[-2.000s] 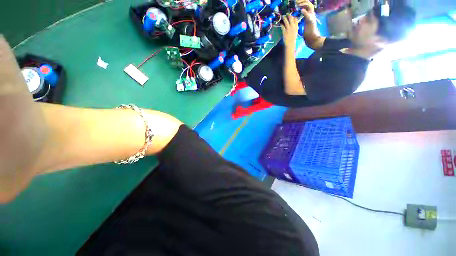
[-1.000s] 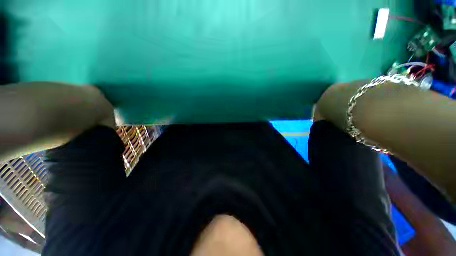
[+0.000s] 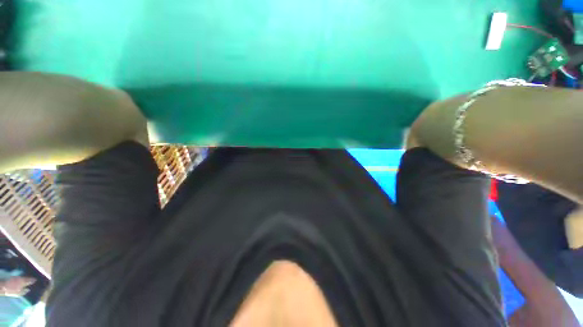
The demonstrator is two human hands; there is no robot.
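The green bench (image 3: pixel 275 57) lies across the top of the view. Both my forearms rest at its near edge and run out of the picture left and right. Neither hand is visible, so what they hold cannot be told. A white tag-like piece (image 3: pixel 496 30) with a thin red wire lies on the bench at upper right. The wire runs towards a small green circuit board (image 3: pixel 548 59) beside it. Parts of dark and blue units are cut off by the right edge.
A beige lattice crate (image 3: pixel 33 220) stands below the bench at left. Blue surface (image 3: pixel 378 167) shows under the bench edge at right. A person's dark clothing shows at the lower right. A blurred hand (image 3: pixel 16 285) shows at the far lower left.
The view has swung from the pile and neighbour at the right to straight down over my lap. Since the middle frame it has shifted only slightly; the forearms sit slightly higher in the picture.
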